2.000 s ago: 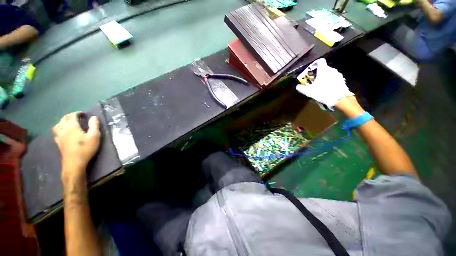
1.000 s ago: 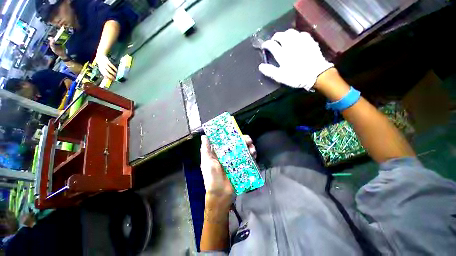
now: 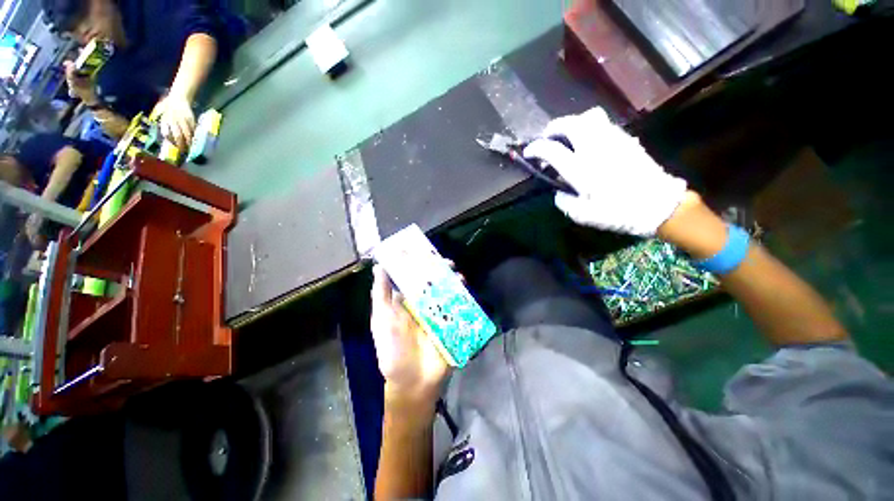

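Observation:
A green printed circuit board (image 3: 446, 311) with a whitish glare at its upper end is held over the lap. My bare left hand (image 3: 404, 342) grips it from below and the left side. My gloved right hand (image 3: 613, 176) is at the front edge of the bench, closed around the dark handles of the side cutters (image 3: 509, 149). The metal jaws point left over the black mat, apart from the board. The ends of the handles are hidden by the glove.
A red rack (image 3: 181, 294) stands at the left bench end. The black bench mat (image 3: 422, 152) runs beside the green conveyor (image 3: 392, 68). A slotted block (image 3: 676, 34) sits at upper right. The scrap box (image 3: 652, 279) of slivers is below. A person (image 3: 196, 59) is opposite.
My right hand has picked up the side cutters from the mat and drawn them toward the bench's front edge. My left hand, empty two seconds ago, still holds the board, now tilted differently.

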